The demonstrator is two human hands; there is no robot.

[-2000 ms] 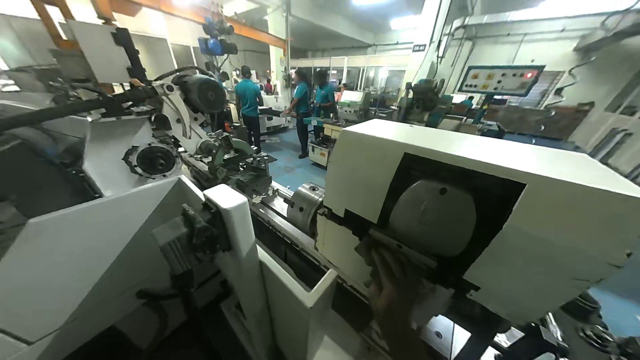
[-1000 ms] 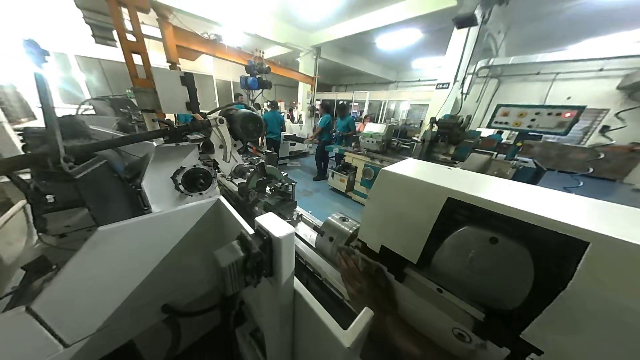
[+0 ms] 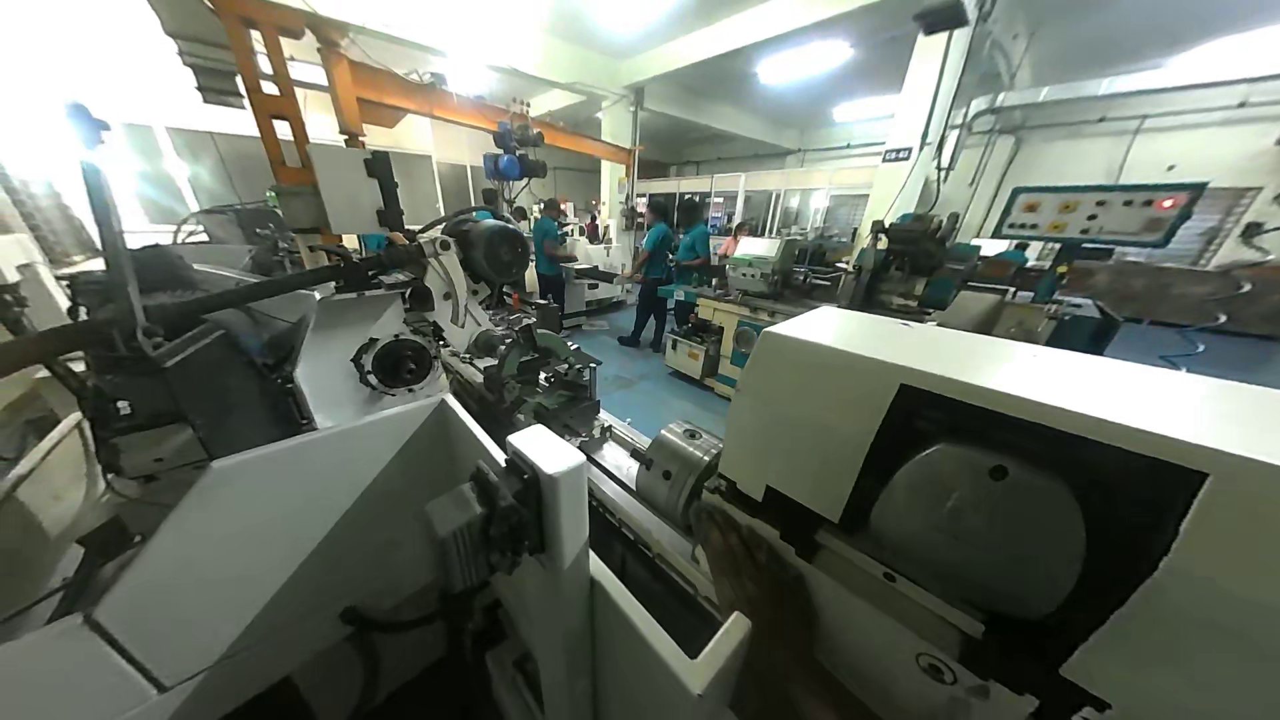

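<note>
One hand shows, low and right of centre, and I take it as my right hand [image 3: 750, 565]. Its fingers lie close together, extended toward the steel chuck [image 3: 680, 465], by the front face of the white headstock housing [image 3: 780, 420]. Whether the fingertips touch the chuck or the housing, or hold something small, I cannot tell. A rounded grey cover [image 3: 980, 530] sits in the dark opening of the housing. Left of the chuck, the machine bed carries a dark steady-rest-like fixture [image 3: 550, 375]. My left hand is out of view.
A white sheet-metal guard [image 3: 560, 460] rises in front of the bed. At left stand an electric motor [image 3: 490, 250] and a round dark bore [image 3: 400, 362]. Several people in teal shirts [image 3: 655, 250] stand beyond, near other machines. A control panel [image 3: 1100, 215] hangs at the right.
The visible hand has moved from below the housing's opening leftward to beside the chuck. The view has swung, with the machine shifting in the picture.
</note>
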